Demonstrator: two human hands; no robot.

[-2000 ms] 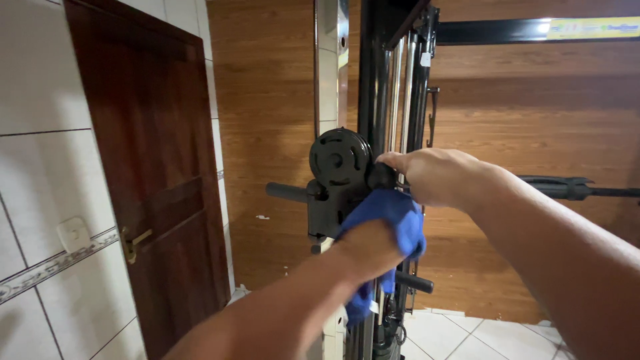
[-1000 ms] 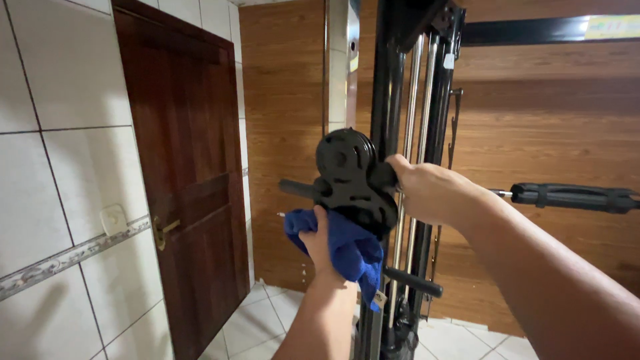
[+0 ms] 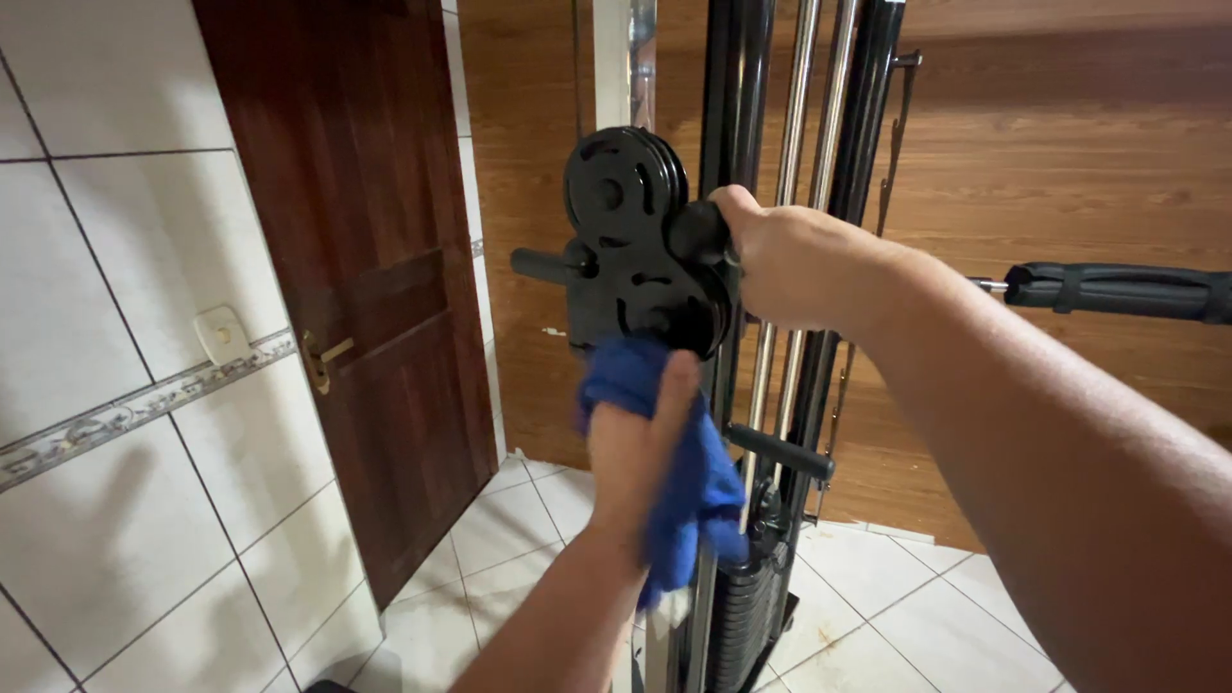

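A blue cloth [image 3: 688,491] hangs from my left hand [image 3: 630,443], which holds it bunched against the lower edge of a black pulley bracket [image 3: 626,260]. Motion blurs that hand and the cloth. The bracket carries two round pulley covers, one above the other. My right hand [image 3: 780,255] grips a black round knob [image 3: 698,232] at the bracket's right side; its fingertips are partly hidden. A black padded handle [image 3: 539,265] sticks out to the left of the bracket, and another one [image 3: 782,452] lies lower right.
Behind the bracket rise chrome guide rods [image 3: 797,115] and black uprights of a cable machine, over a weight stack [image 3: 743,616]. A padded bar [image 3: 1121,289] is at right. A brown wooden door [image 3: 385,269] and a tiled wall [image 3: 106,260] stand at left.
My left hand with the blue cloth has moved from the bracket's lower left to below its lower pulley cover. My right hand stays at the knob. The view has come closer to the bracket.
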